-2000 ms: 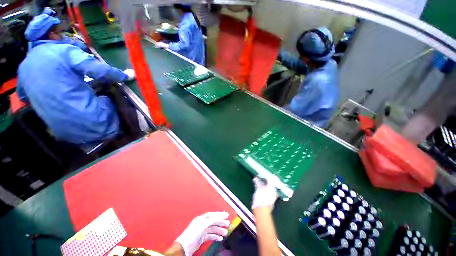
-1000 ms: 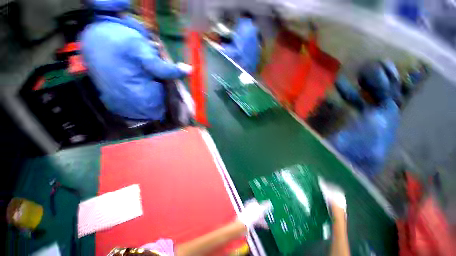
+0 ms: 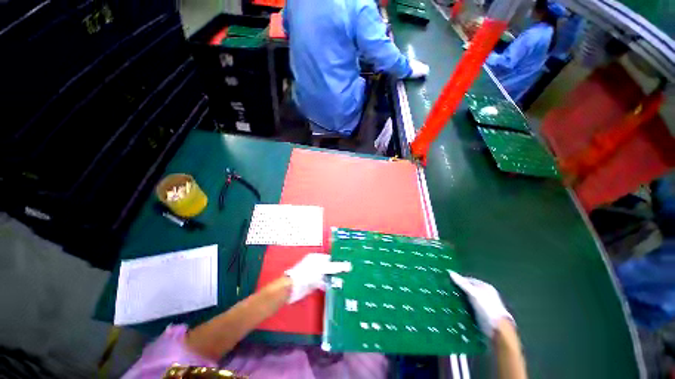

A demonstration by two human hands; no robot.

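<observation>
A large green circuit board (image 3: 400, 292) is held up with its solder side showing rows of small white spots. It is over the right part of the red mat (image 3: 355, 181) and the conveyor's near edge. My left hand (image 3: 312, 275), in a white glove, grips its left edge. My right hand (image 3: 482, 302), also gloved, grips its right edge. The fingers under the board are hidden. A white label sheet (image 3: 286, 225) with a close dot grid lies on the mat, left of the board.
Left of the mat are side cutters (image 3: 240, 185), a yellow tub (image 3: 182, 195), a black pen (image 3: 180, 218), dark tweezers (image 3: 239, 255) and a record sheet (image 3: 167, 286). The conveyor (image 3: 551, 252) carries more boards (image 3: 516, 152). Black crates stand at left; a blue-coated worker (image 3: 333, 66) sits ahead.
The board has moved from over the conveyor leftward to partly over the mat, now held by both hands. The view has turned left, showing the tub, cutters and record sheet.
</observation>
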